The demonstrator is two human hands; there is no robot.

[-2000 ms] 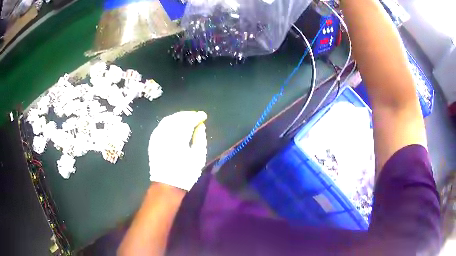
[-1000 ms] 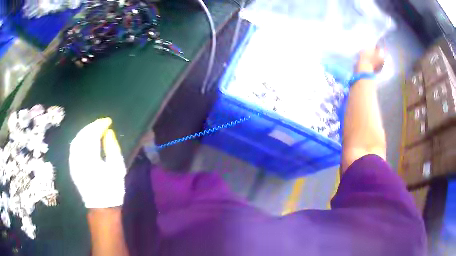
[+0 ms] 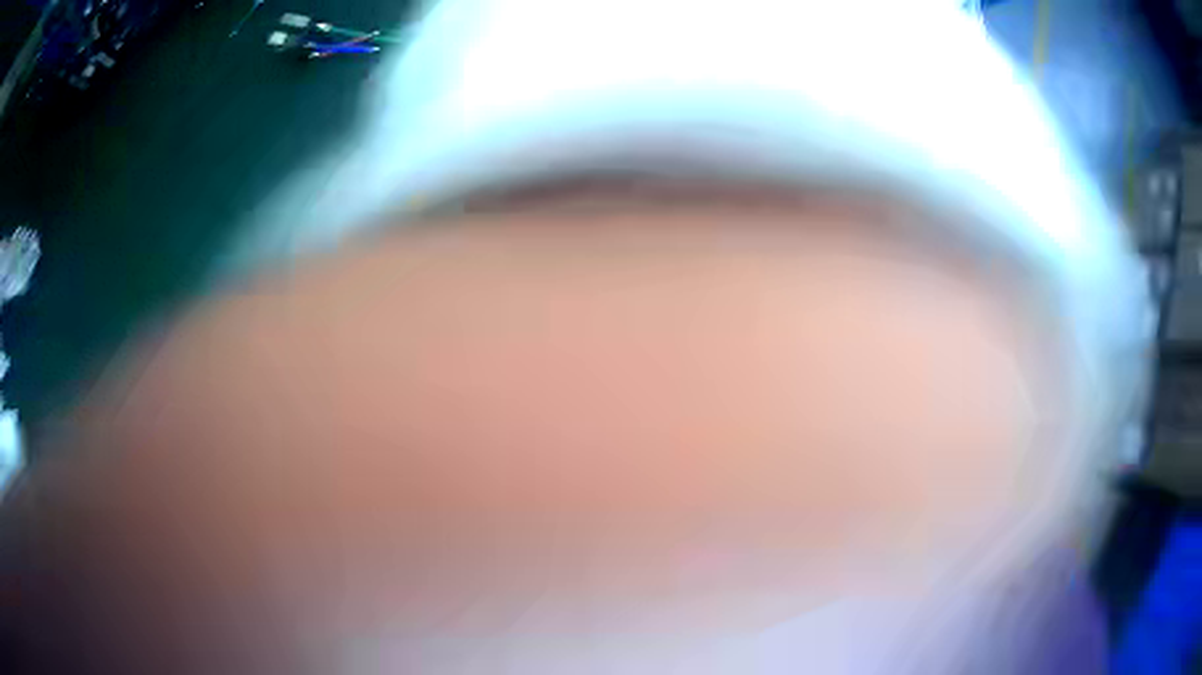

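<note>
My left hand (image 3: 712, 79), in its white glove, is very close to the camera and badly blurred. The glove's cuff and my bare forearm fill most of the view, and the fingers cannot be made out. My right hand is not in view. A few wired connectors (image 3: 345, 41) with pale ends lie at the upper left, near a dark heap of leads (image 3: 99, 37). Parts of some white boards (image 3: 17, 264) show at the left edge.
The dark green bench mat (image 3: 171, 172) shows at the left. Stacked cartons (image 3: 1176, 330) stand at the right edge, above a blue object (image 3: 1163, 607). Purple clothing (image 3: 1055, 620) shows at the lower right. The forearm hides the middle of the view.
My gloved left hand has risen from over the mat to right before the camera. My right hand, earlier out over the blue tote, has gone from view. The tote is now hidden.
</note>
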